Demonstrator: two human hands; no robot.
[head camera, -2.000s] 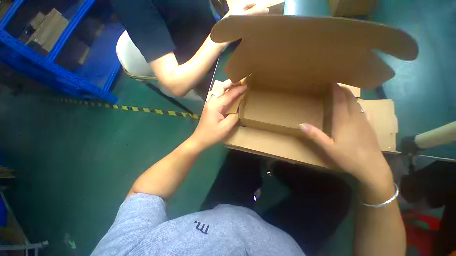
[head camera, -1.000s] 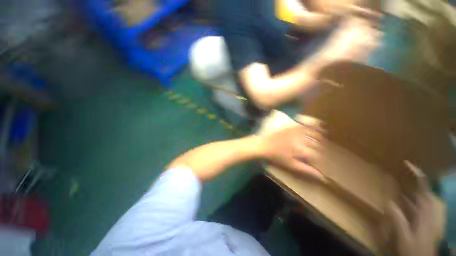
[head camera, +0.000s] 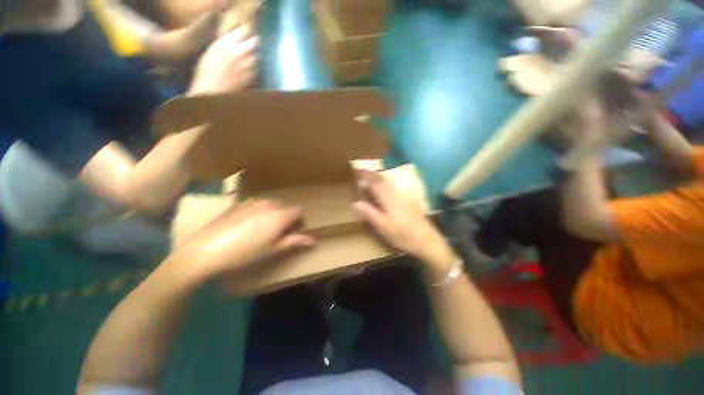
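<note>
A brown mailer box (head camera: 324, 207) lies in front of me, its lid panel (head camera: 286, 135) standing open at the far side. It rests on a stack of blanks (head camera: 332, 261) with a layered near edge. My left hand (head camera: 251, 231) lies over the box's left end, fingers pointing right and inward. My right hand (head camera: 390, 212) is at the right end, its fingers on the side wall. The frame is blurred, so the exact finger contact is hard to tell.
A person in dark clothing (head camera: 69, 100) sits at the left, hands near the table. Another in orange (head camera: 648, 262) sits at the right. Brown boxes (head camera: 355, 38) are piled at the far side. A pale round post (head camera: 540, 116) slants at the right, above a red stool (head camera: 533, 316).
The view has swung right, so the box appears further left and the orange-clothed person has come into view. My left hand has moved from the box's left side wall further over its near left part.
</note>
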